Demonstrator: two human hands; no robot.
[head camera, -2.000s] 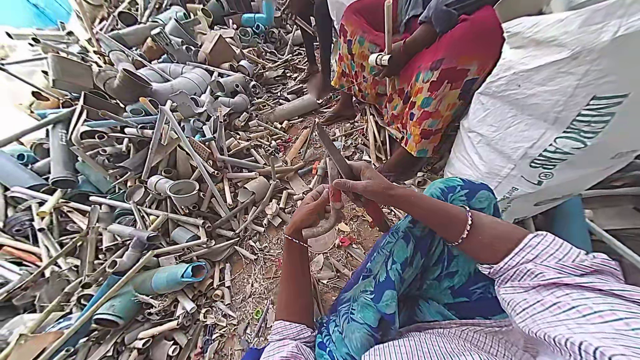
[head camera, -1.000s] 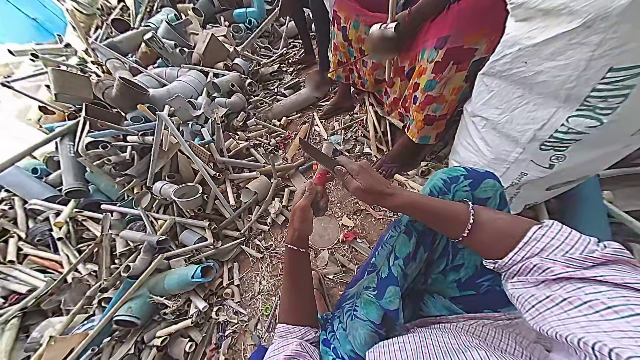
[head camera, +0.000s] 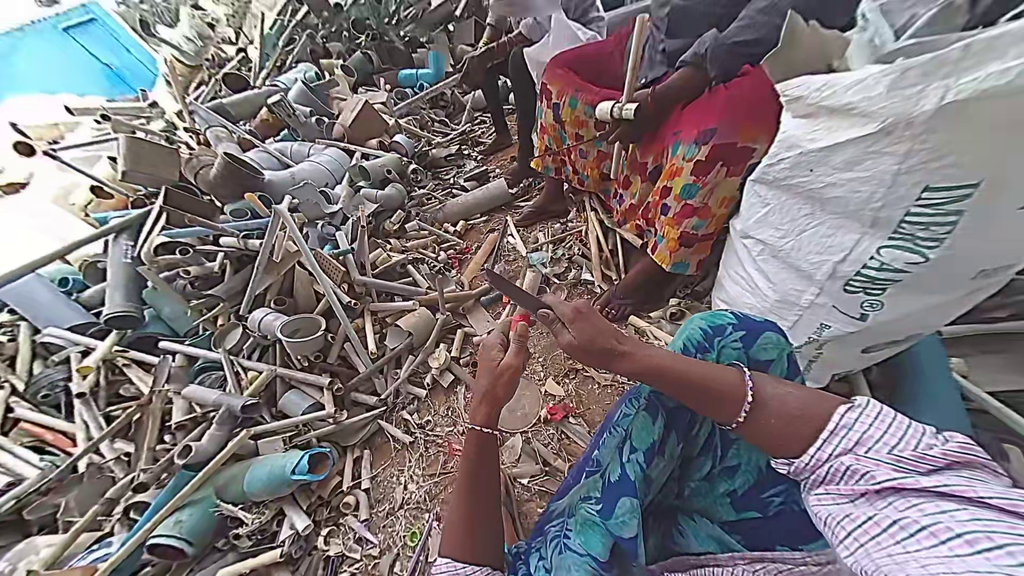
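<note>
My right hand (head camera: 588, 330) is closed around the handle end of a knife (head camera: 516, 291), whose dark blade points up and to the left. Just below the blade, my left hand (head camera: 501, 364) grips a short pale pipe piece (head camera: 530, 282) with a red part (head camera: 520, 320) near my fingertips. The blade lies close over the piece; whether the two touch cannot be told. My fingers hide the knife's handle and the lower end of the piece.
Scrap plastic pipes and fittings are heaped at the left, with a torn blue-green pipe (head camera: 276, 474) low in the heap. A seated co-worker in a patterned skirt (head camera: 680, 176) holds a long pipe (head camera: 632, 76). At the right stands a white woven sack (head camera: 872, 192) bearing print.
Two seconds ago the blade stood more upright and a curved pale piece hung below my hands. The blade now slants to the left, and that curved shape no longer shows.
</note>
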